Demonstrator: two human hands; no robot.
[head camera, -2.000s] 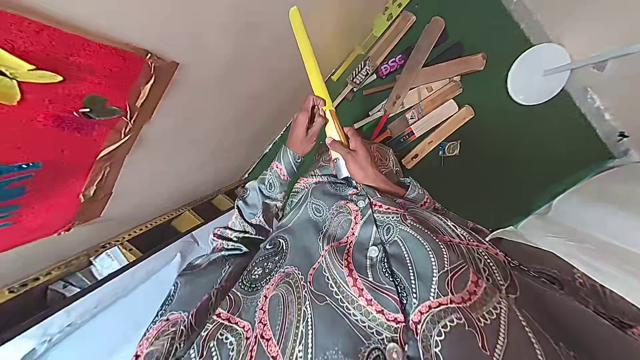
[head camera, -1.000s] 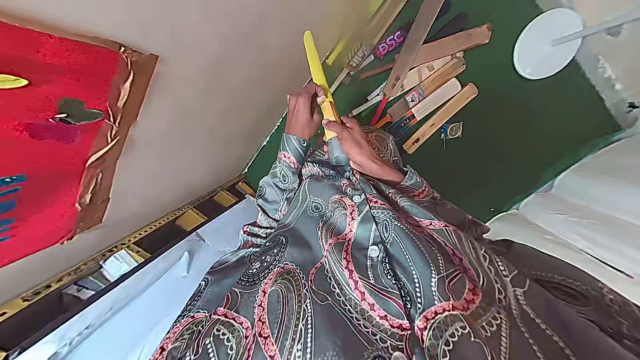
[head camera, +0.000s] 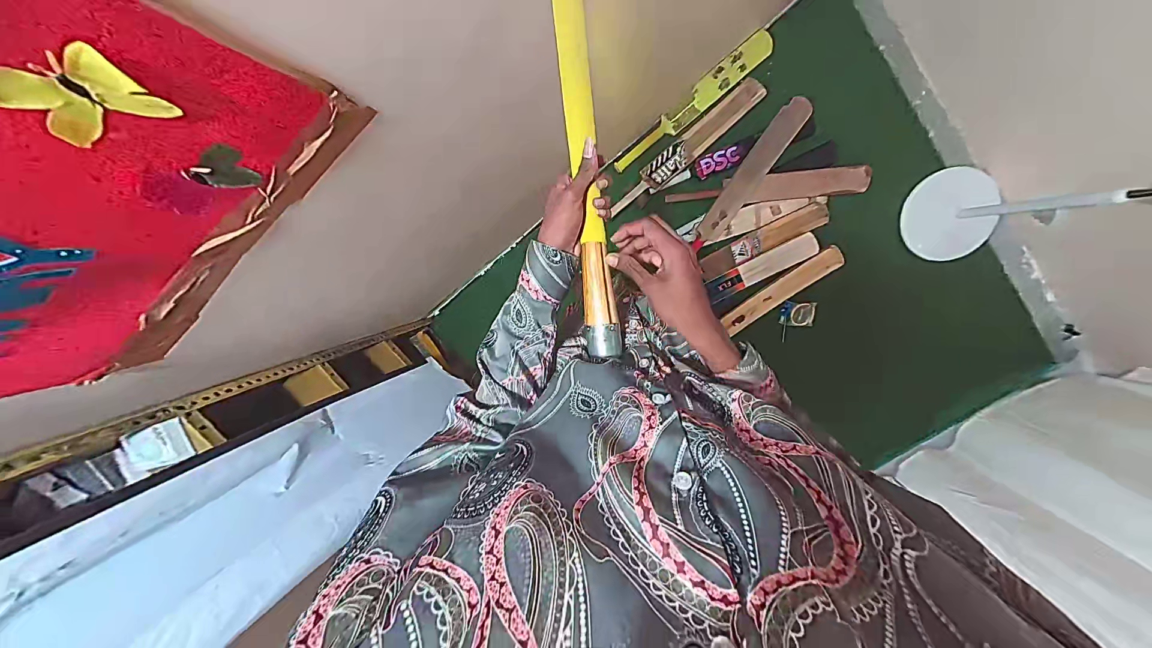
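Observation:
My left hand (head camera: 574, 200) is wrapped around a long yellow shaft (head camera: 576, 90), which runs up out of the frame. Below the hand the shaft passes into a glossy wooden section (head camera: 596, 286) that ends in a grey cap (head camera: 603, 342) close to my shirt. My right hand (head camera: 664, 270) is just right of the wooden section, fingers loosely curled and a little apart; nothing shows in it. Whether a fingertip touches the shaft I cannot tell.
Several cricket bats (head camera: 774, 198) lie fanned on the green floor (head camera: 900, 360) beyond my right hand. A round white disc on a rod (head camera: 949, 214) is at the right. White sheeting (head camera: 1062, 468) lies lower right, a shelf frame (head camera: 315, 382) lower left, and a red butterfly panel (head camera: 180, 180) upper left.
My right hand has come off the lower part of the handle and is now beside it. My left hand stays on the yellow shaft, which stands more upright in view.

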